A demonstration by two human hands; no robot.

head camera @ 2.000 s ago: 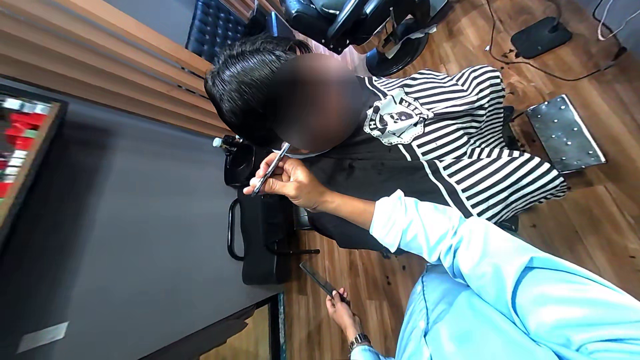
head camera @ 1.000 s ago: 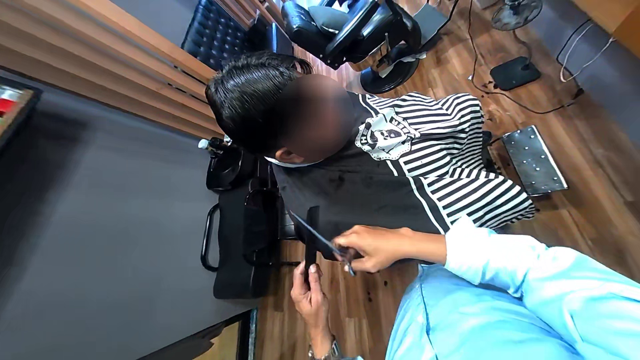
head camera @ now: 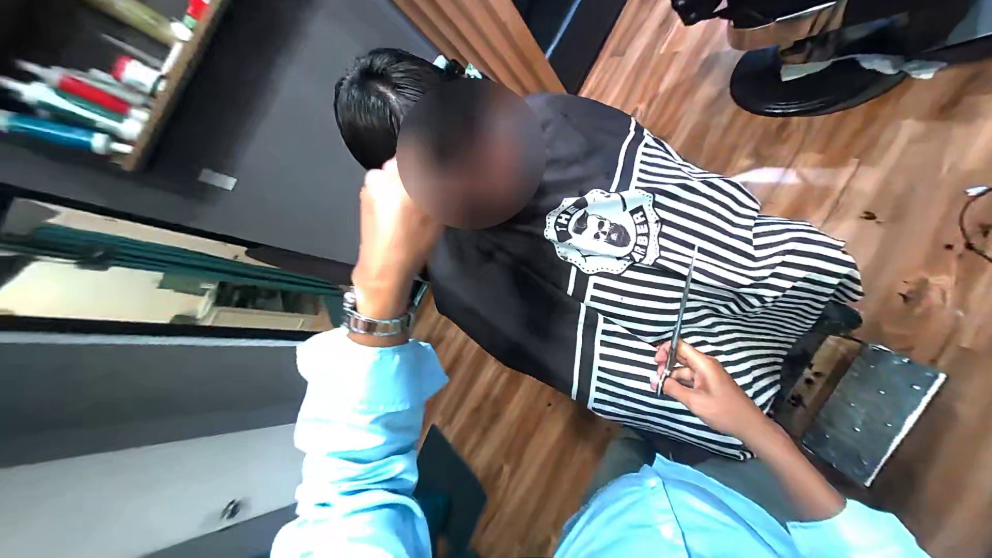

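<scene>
A seated person with short dark hair wears a black barber cape with white stripes. My left hand, with a metal watch on its wrist, is raised at the side of that person's head. Its fingertips are hidden, and no comb can be made out there. Over the striped part of the cape, my right hand holds a pair of slim metal scissors by the finger loops. The blades lie together and point away from my body, apart from the hair.
Tubes and bottles stand on a wooden-edged shelf at the upper left. A barber chair base is at the upper right. A metal footrest sits at the lower right, above a wooden floor with hair clippings.
My left hand has gone from beside the scissors, where it held a black comb, up to the person's head. My right hand has moved over the striped cape with the scissors. The view has shifted.
</scene>
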